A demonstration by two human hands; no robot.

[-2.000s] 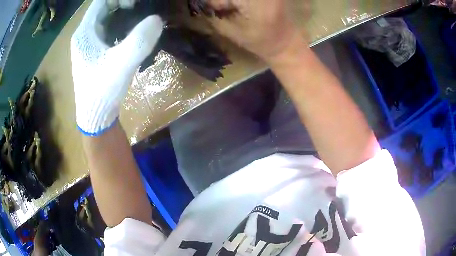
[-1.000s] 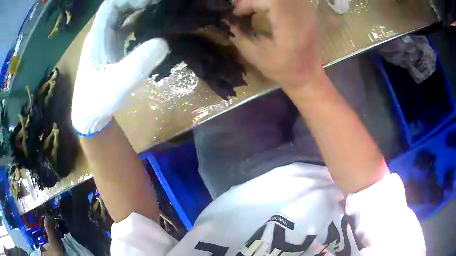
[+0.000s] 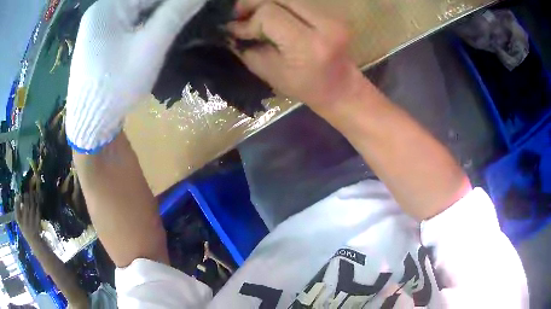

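Observation:
A black feathered piece [image 3: 208,75] with ragged edges lies over the shiny film of the tan tabletop [image 3: 166,148], near the top of the view. My left hand [image 3: 112,66], in a white knit glove with a blue cuff edge, holds its left side; the fingertips are partly cut off by the top edge. My bare right hand [image 3: 296,54] has its fingers bent together at the piece's upper right side. What lies between these fingertips is too dark and blurred to tell.
Several black pieces with tan parts [image 3: 57,175] lie at the table's left end, where another person's hand [image 3: 27,217] reaches in. A green belt [image 3: 39,84] runs beyond. Blue crates [image 3: 217,220] stand below; clear crumpled plastic [image 3: 498,36] lies at the right one.
Another person's hand has come in at the pile on the left. My gloved hand now covers more of the black piece's left side. My right fingers have closed in at the piece.

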